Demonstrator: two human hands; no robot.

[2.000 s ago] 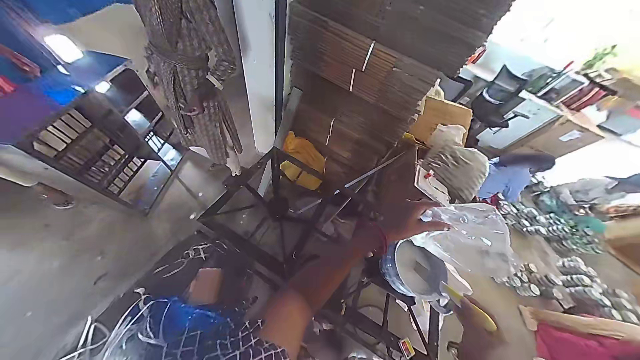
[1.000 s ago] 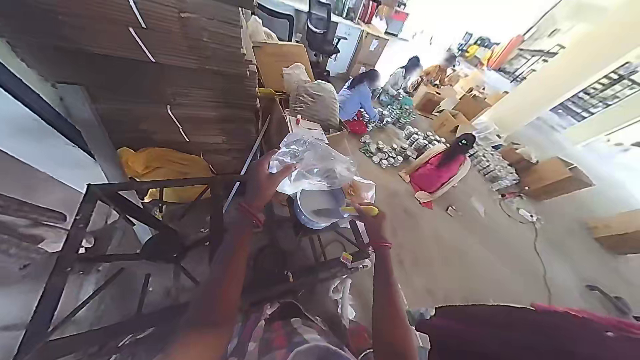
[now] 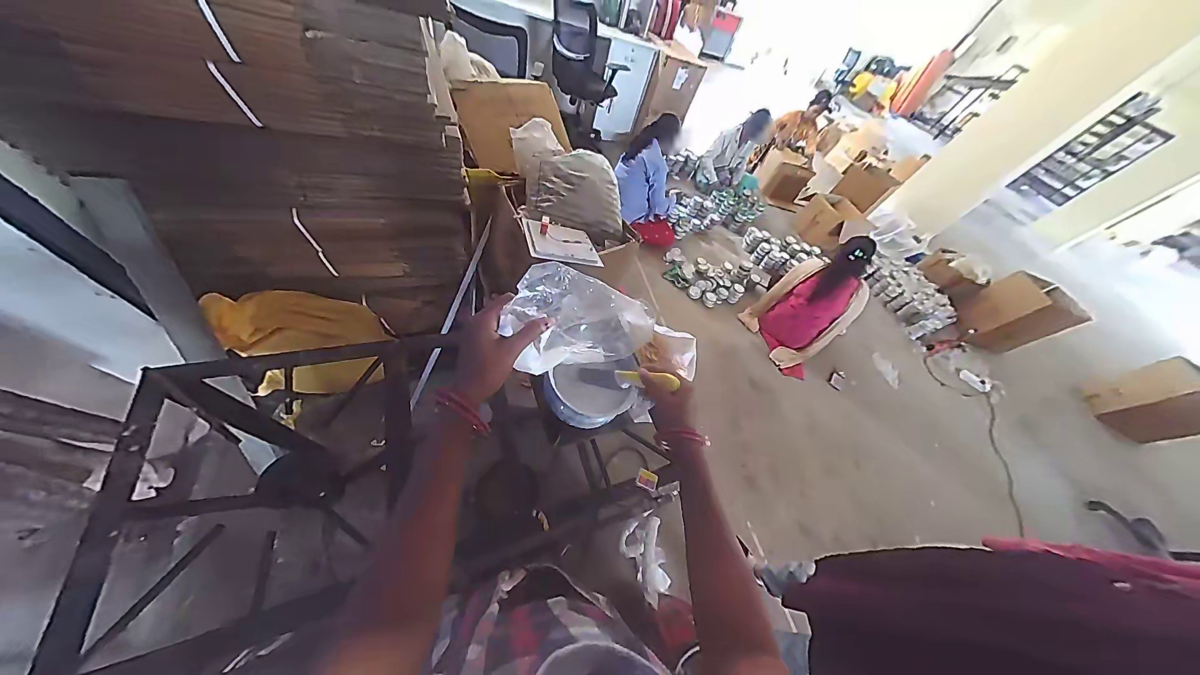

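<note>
My left hand (image 3: 497, 347) grips the left edge of a clear plastic bag (image 3: 586, 314), which spreads over the back of a round tub (image 3: 589, 398). The tub stands between my hands, and pale material shows inside it. Closed around the yellow handle of a tool (image 3: 656, 379), my right hand (image 3: 670, 394) is at the tub's right rim. The tool's far end reaches into the tub, and its kind cannot be told. A white packet (image 3: 677, 349) lies just behind my right hand.
A dark metal frame (image 3: 262, 359) stands at left, before stacked cardboard (image 3: 328, 169) and a yellow cloth (image 3: 281, 328). Behind the tub are a sack (image 3: 574, 192) and an open carton (image 3: 619, 267). Several people sit on the floor among small round containers (image 3: 717, 277) and cartons (image 3: 1022, 309).
The view has swung to the right. Both hands remain at the tub, the left at the plastic bag and the right at the yellow handle.
</note>
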